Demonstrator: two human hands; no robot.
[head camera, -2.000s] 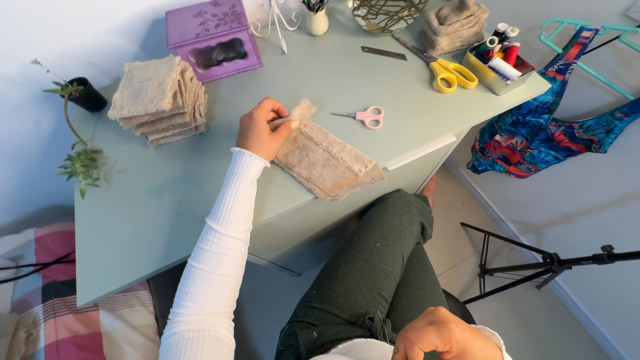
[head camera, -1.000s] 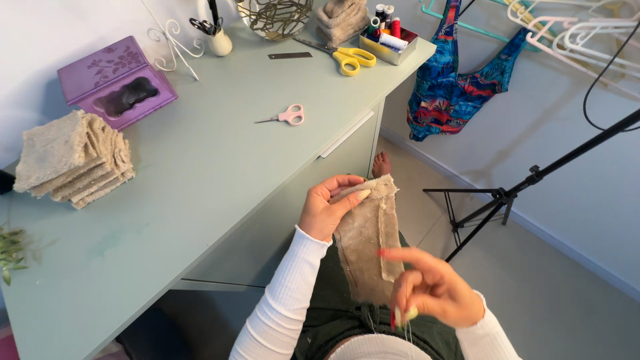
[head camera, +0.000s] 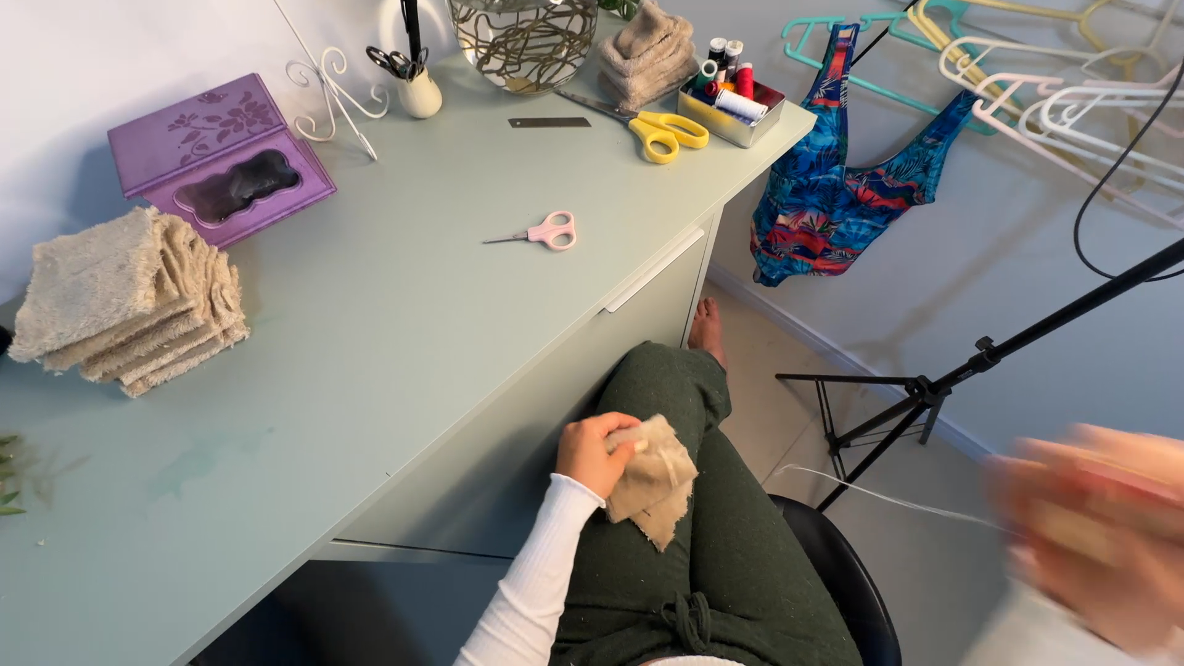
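My left hand (head camera: 599, 455) pinches a folded piece of beige fabric (head camera: 653, 481) with frayed edges above my thigh. Out at the right edge, my right hand (head camera: 1091, 527) is badly blurred, and a pale thread (head camera: 888, 498) runs from it toward the left. Whether its fingers hold a needle cannot be made out. Small pink-handled scissors (head camera: 552, 231) lie on the desk. A stack of beige cloth squares (head camera: 129, 301) sits at the desk's left side.
On the green desk (head camera: 370, 305) are yellow-handled scissors (head camera: 668, 137), a flat metal blade (head camera: 549, 122), a tin of thread spools (head camera: 758, 129), folded cloth (head camera: 647, 60) and an open purple box (head camera: 213, 157). A tripod (head camera: 920, 390) and a hanging swimsuit (head camera: 823, 199) are at the right.
The fabric lay on the desk under my left hand, then came over my lap; it is now bunched in that hand. My right hand has moved away from it to the far right.
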